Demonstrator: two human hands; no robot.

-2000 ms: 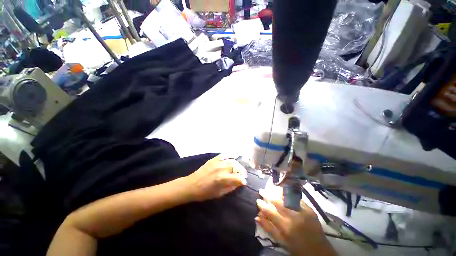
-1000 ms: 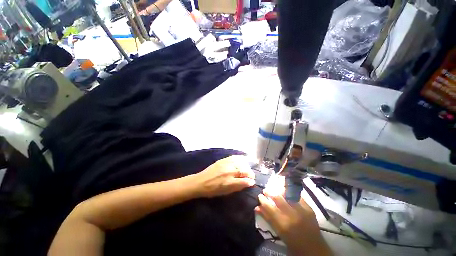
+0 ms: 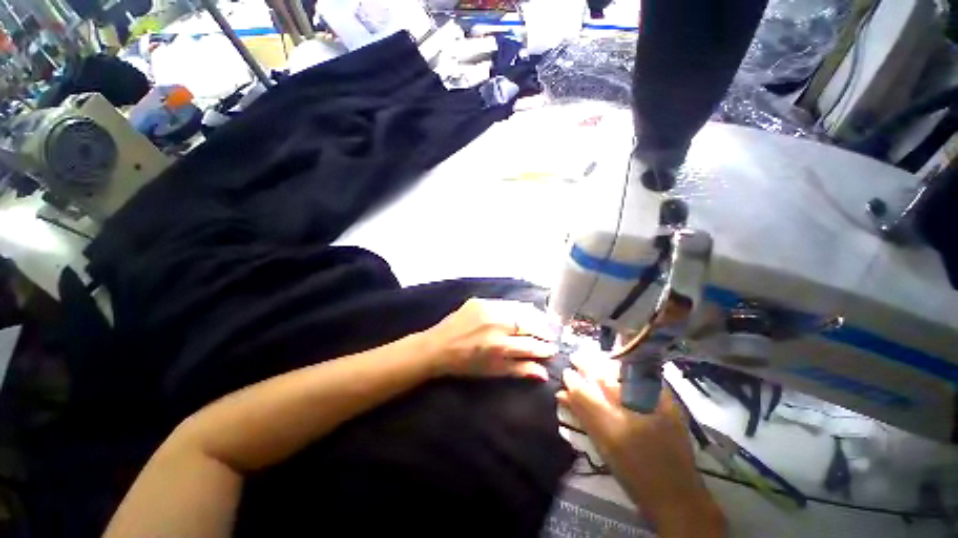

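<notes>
A large black garment (image 3: pixel 263 252) lies across the white table and towards my lap, its edge at the needle of the white sewing machine (image 3: pixel 819 347). My left hand (image 3: pixel 494 338) lies flat on the cloth just left of the needle, fingers towards it, pressing the cloth. My right hand (image 3: pixel 630 431) is at the cloth edge in front of the needle, its fingertips on the edge and partly hidden by the machine's front part. The needle and presser foot are mostly hidden by glare and fingers.
Thread snips (image 3: pixel 762 471) and dark strips (image 3: pixel 741 394) lie right of my right hand. A ruler scale (image 3: pixel 594 520) shows at the front. A dark post (image 3: pixel 693 74) hangs over the machine head. Clear plastic (image 3: pixel 588 71) lies behind. A second machine (image 3: pixel 89 158) stands far left.
The view has shifted, so the machine appears further right. My left hand stays on the cloth near the needle, its fingers flatter. More of the ruler scale shows.
</notes>
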